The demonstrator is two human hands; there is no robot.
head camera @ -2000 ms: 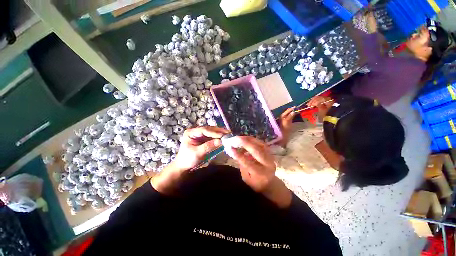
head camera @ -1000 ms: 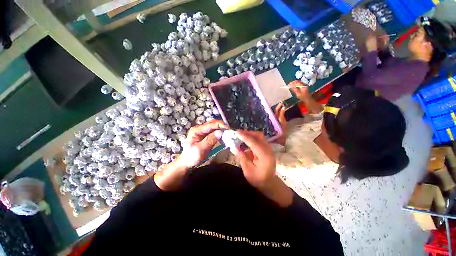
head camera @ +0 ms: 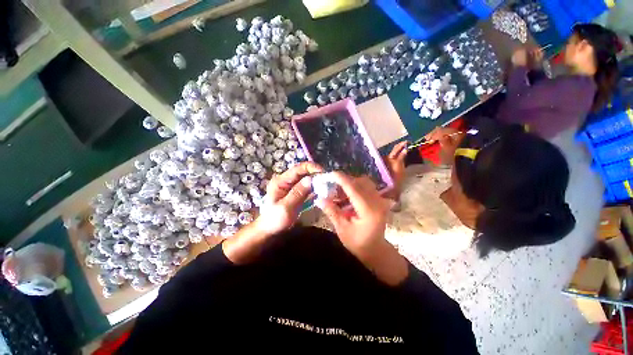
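A small grey-white moulded part (head camera: pixel 324 186) is held in my right fingertips, in front of my chest. My right hand (head camera: pixel 357 211) is closed around it. My left hand (head camera: pixel 283 197) touches the part's left side with thumb and forefinger pinched; whether a small dark fitting is between them is too small to tell. The pink tray (head camera: pixel 300 133) of small dark parts lies just beyond my hands. A large heap of grey-white parts (head camera: pixel 215 139) lies on cardboard to the left of the tray.
A seated person in a black cap (head camera: pixel 513 187) is close on the right, holding a thin stick. Another person in purple (head camera: pixel 555 100) sits beyond. Rows of parts (head camera: pixel 375 73), a pale card (head camera: pixel 382 119) and a blue crate (head camera: pixel 423 21) are on the bench. A shelf post (head camera: pixel 118 62) stands left.
The pale part stays in my right fingertips and has shifted only slightly. My hands have moved a little. The neighbouring person's hand and stick moved, and the far person's head turned.
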